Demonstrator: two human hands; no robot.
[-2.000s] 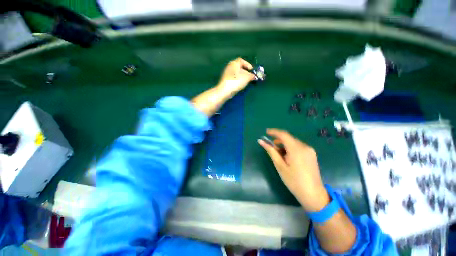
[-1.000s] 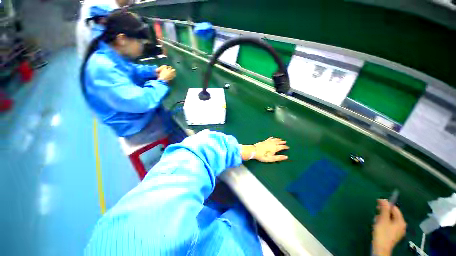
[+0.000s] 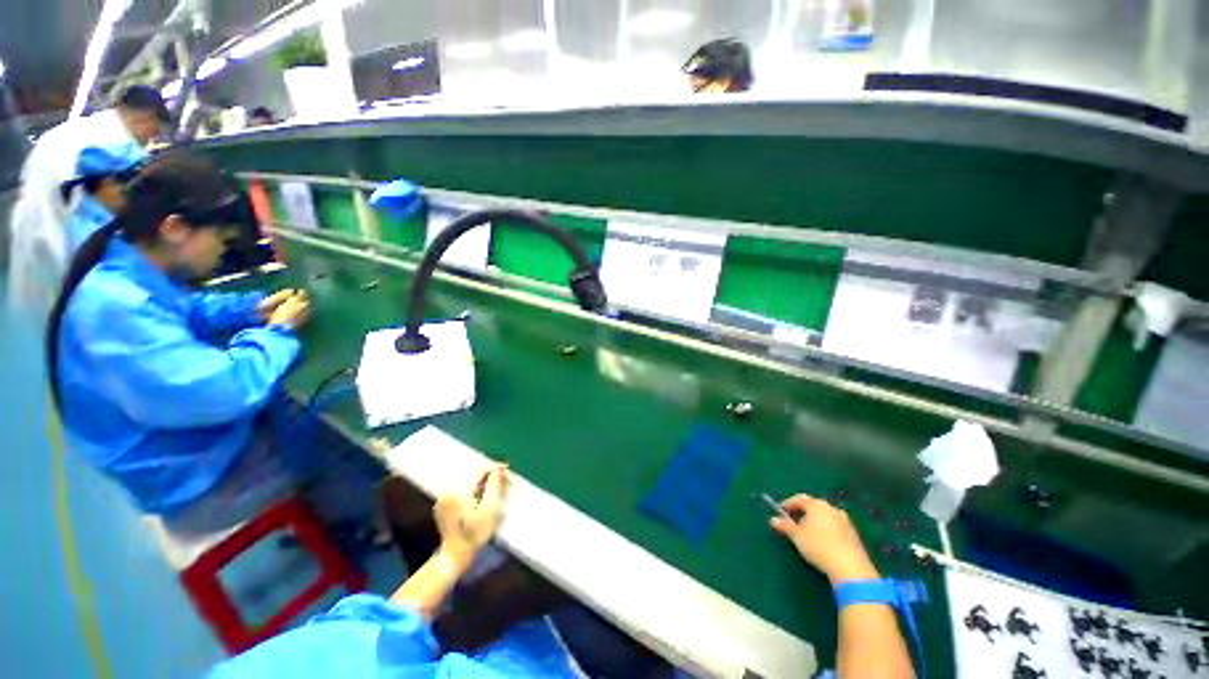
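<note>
My right hand (image 3: 825, 536), with a blue wrist strap, holds slim grey tweezers (image 3: 773, 504) over the green belt, right of the blue mat (image 3: 696, 480). My left hand (image 3: 469, 517) is raised by the belt's pale front edge, its fingers bent; whether they hold anything is too small to tell. A small dark and silvery unit (image 3: 739, 409) lies on the belt behind the mat. A white sheet (image 3: 981, 590) at the lower right carries rows of black spidery parts (image 3: 1094, 623). More small dark parts lie behind my right hand, blurred.
A white box (image 3: 418, 375) with a black gooseneck (image 3: 497, 216) stands at left on the belt. White crumpled paper (image 3: 960, 455) and a dark blue pad (image 3: 1041, 555) are at right. A person in blue (image 3: 159, 352) sits beyond the box, near a red stool (image 3: 272, 564).
The view has swung left and up. My left hand has left the small unit on the belt, lay spread on the belt, and is now raised at the front edge. My right hand keeps the tweezers.
</note>
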